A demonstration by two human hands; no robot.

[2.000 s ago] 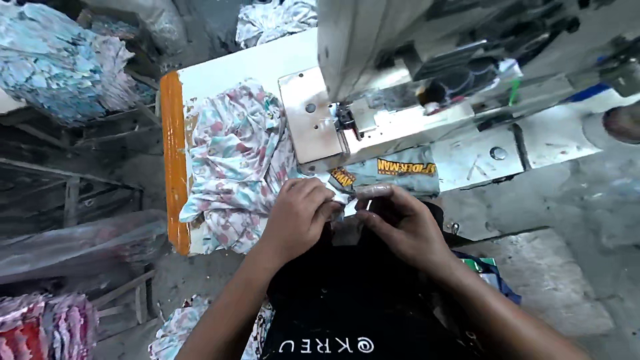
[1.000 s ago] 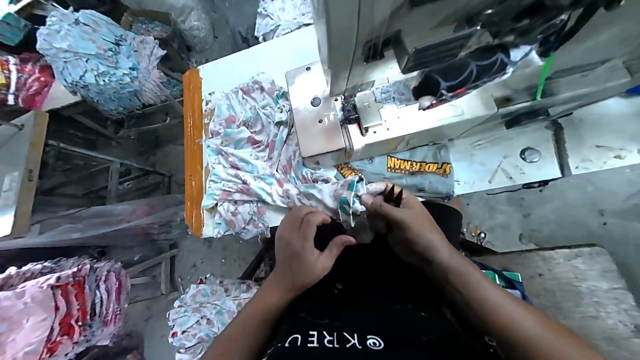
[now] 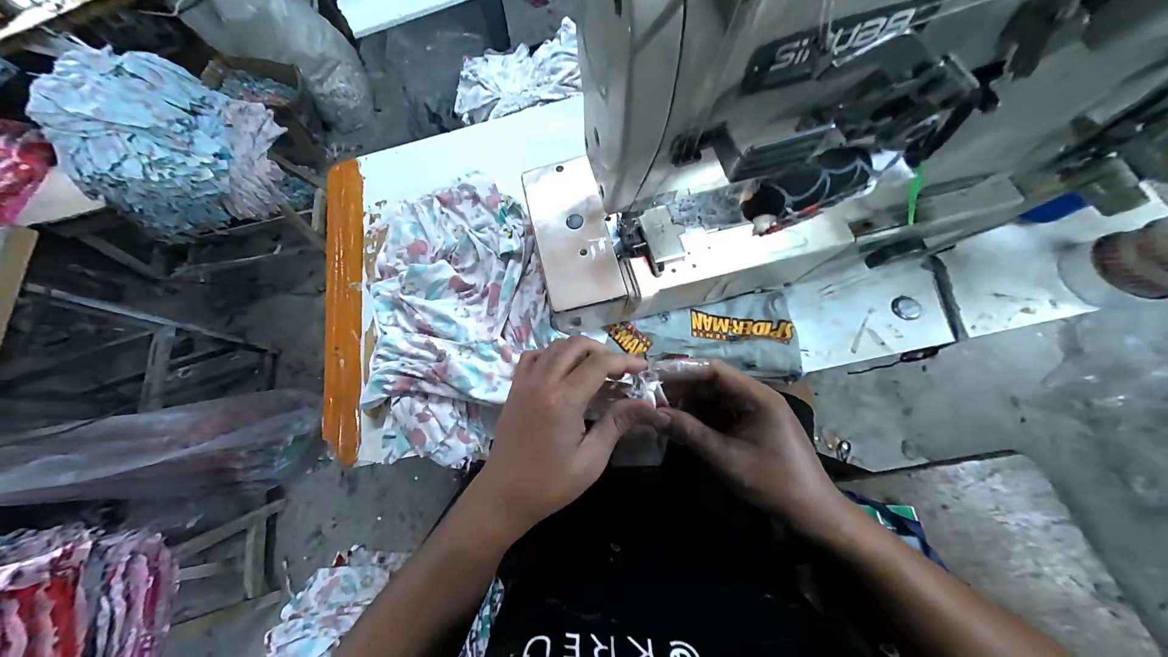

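Note:
Both my left hand (image 3: 557,429) and my right hand (image 3: 744,433) pinch a small bunched piece of white fabric (image 3: 646,391), close above my lap. Most of that piece is hidden by my fingers. Left of the hands, a crumpled pile of white fabric printed in pink and teal (image 3: 452,292) lies on the white table. Just beyond my fingers is a folded grey cloth with printed lettering (image 3: 744,333). The industrial sewing machine (image 3: 630,91) stands behind it, its metal needle plate (image 3: 575,233) beside the fabric pile.
An orange edge (image 3: 344,310) borders the table's left end. Bundles of light blue fabric (image 3: 137,137) sit at upper left, and red and pink pieces (image 3: 82,593) at lower left. A thread cone (image 3: 1131,260) stands at right. A worn board (image 3: 1022,538) is at lower right.
One second ago my hands were a little apart, with the right one on the printed fabric's end. Now they are together, fingertips meeting at the small white piece.

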